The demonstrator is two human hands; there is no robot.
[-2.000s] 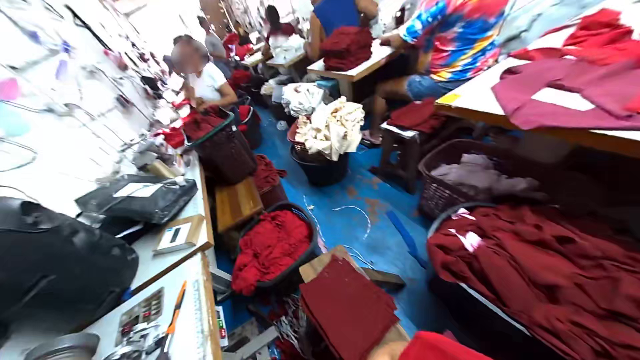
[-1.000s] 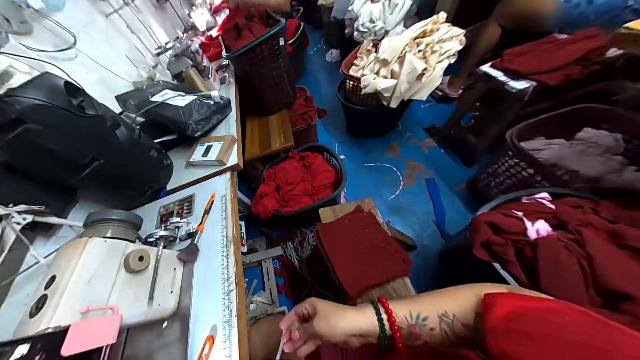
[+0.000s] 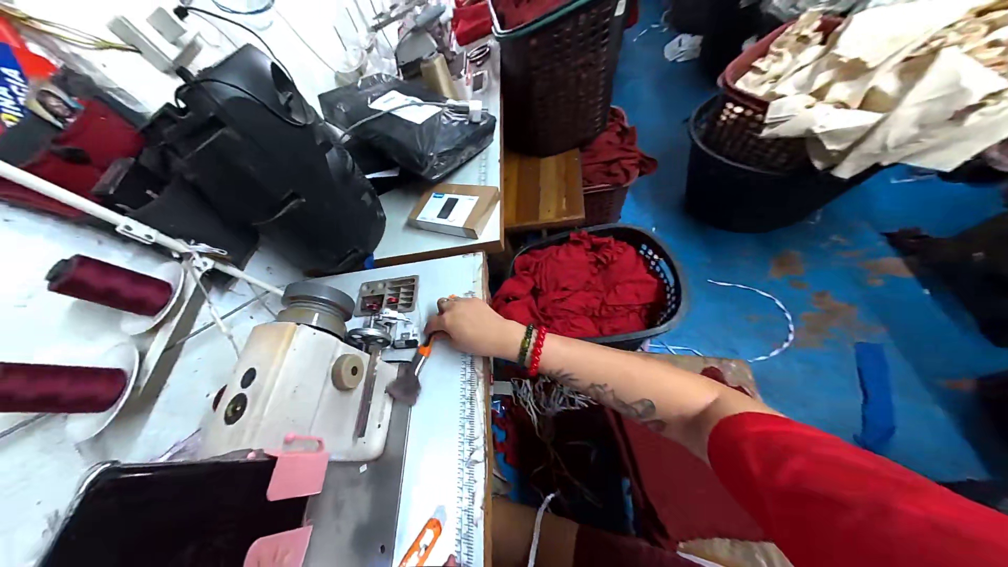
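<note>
My right hand point(image 3: 465, 324), with green and red bead bracelets on its wrist, has its fingers closed over the orange handle of a brush point(image 3: 405, 384). The dark bristles lie on the pale sewing table, beside the white sewing machine head point(image 3: 307, 390). Just left of the fingers are small metal machine parts point(image 3: 394, 324) and a metal tray of bobbins point(image 3: 387, 294). An orange cutter point(image 3: 423, 543) lies near the bottom edge. My left hand cannot be made out; a tiny patch of skin shows by the cutter.
A black bag point(image 3: 276, 157), burgundy thread cones point(image 3: 110, 285) and a small box point(image 3: 454, 209) are at the left and behind. Right of the table's worn edge stands a basket of red cloth point(image 3: 673, 291); a tub holding cream cloth point(image 3: 740, 185) is beyond.
My right hand has moved from beside the table's near edge forward and left onto the brush handle. The thin pale thing at its fingertips no longer shows. The view has shifted toward the machine.
</note>
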